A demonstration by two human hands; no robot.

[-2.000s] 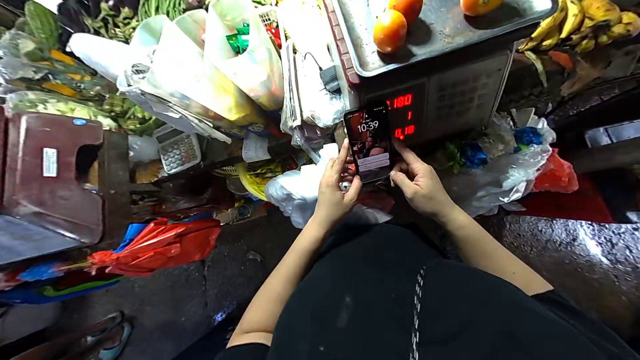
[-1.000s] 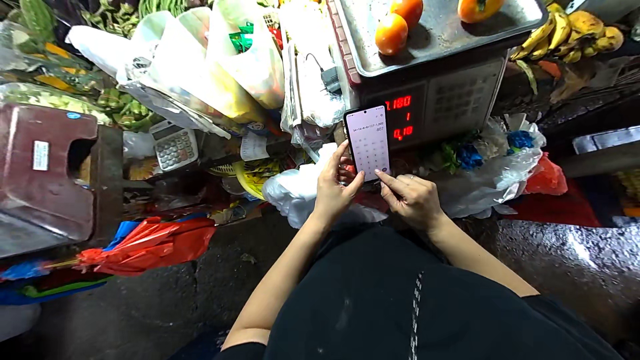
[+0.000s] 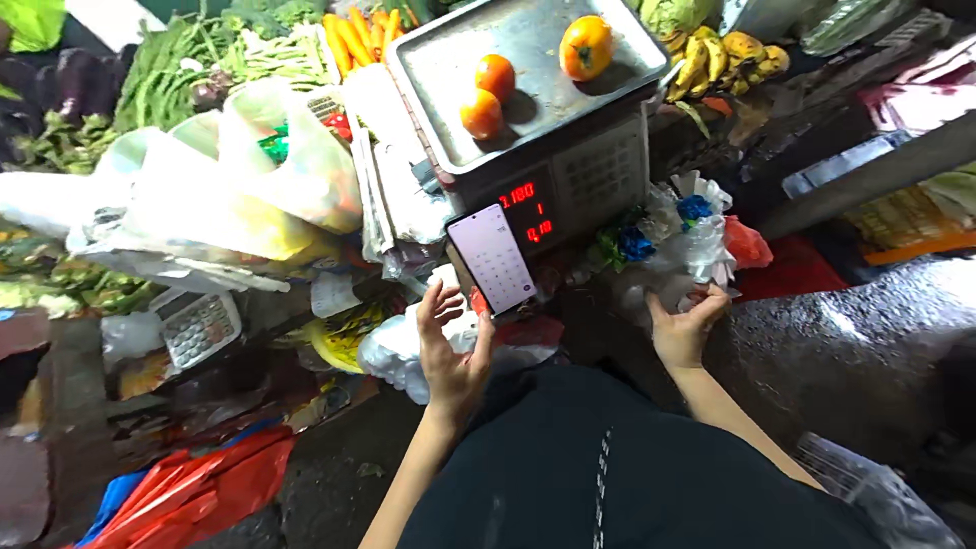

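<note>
A smartphone with a keypad on its screen leans upright in front of the digital scale. My left hand is just below and left of it, palm up with its fingers apart, holding nothing. At the right, my right hand has its thumb and fingers at the edge of clear plastic bags; whether it grips the plastic cannot be told. On the scale's metal tray lie a large orange tomato and two smaller tomatoes, one of them nearest the front.
White plastic bags of goods stand at the left, near carrots and green beans. A desk calculator lies below them. Red plastic bags hang at lower left. Bananas lie right of the tray.
My left hand has let go of the phone, which now leans by the scale. My right hand has moved from the phone's screen to the plastic bags at the right. The view has shifted.
</note>
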